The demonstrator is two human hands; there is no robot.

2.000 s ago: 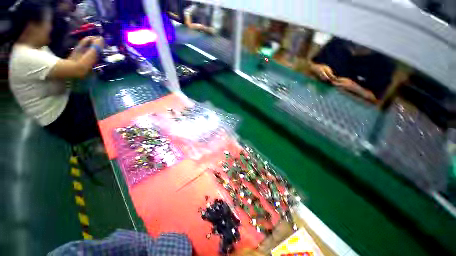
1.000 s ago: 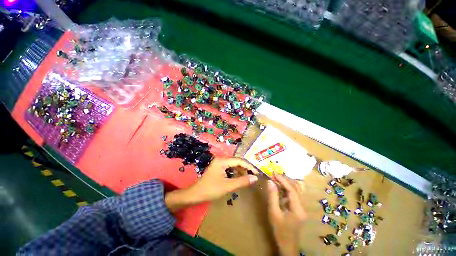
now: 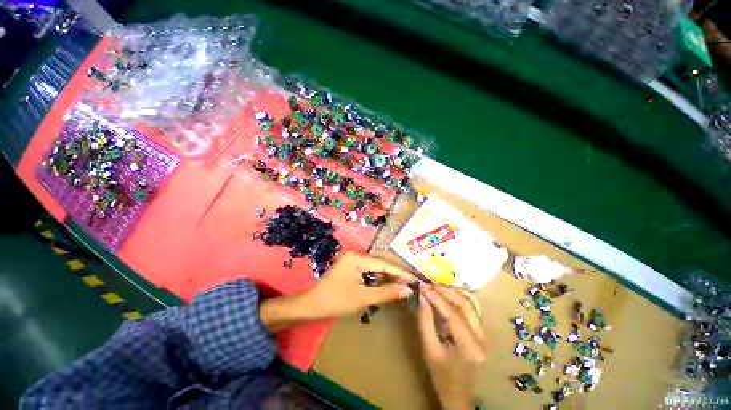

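My left hand (image 3: 345,290) reaches in from the lower left over the tan work board (image 3: 377,360), thumb and index finger pinching a tiny dark part (image 3: 415,293). Another small dark piece (image 3: 369,278) shows at its curled fingers. My right hand (image 3: 451,332) comes up from the bottom, its fingertips on the same tiny part, touching the left fingertips. The part is mostly hidden by the fingers. A heap of black plastic parts (image 3: 302,235) lies on the red mat (image 3: 204,248) left of the hands. Small board modules (image 3: 329,148) lie in a dense group behind the heap.
A white card (image 3: 473,250) with a red label lies behind my right hand, a small white bottle (image 3: 537,269) beside it. Joined units (image 3: 547,320) are scattered at right. A pink-purple tray (image 3: 120,216) and clear blister trays (image 3: 188,68) lie left. A white rail (image 3: 545,232) edges the board.
Two seconds ago the view faced farther up the line, with no hands showing. Since one second ago, the fingertips of both hands have come together on a small part.
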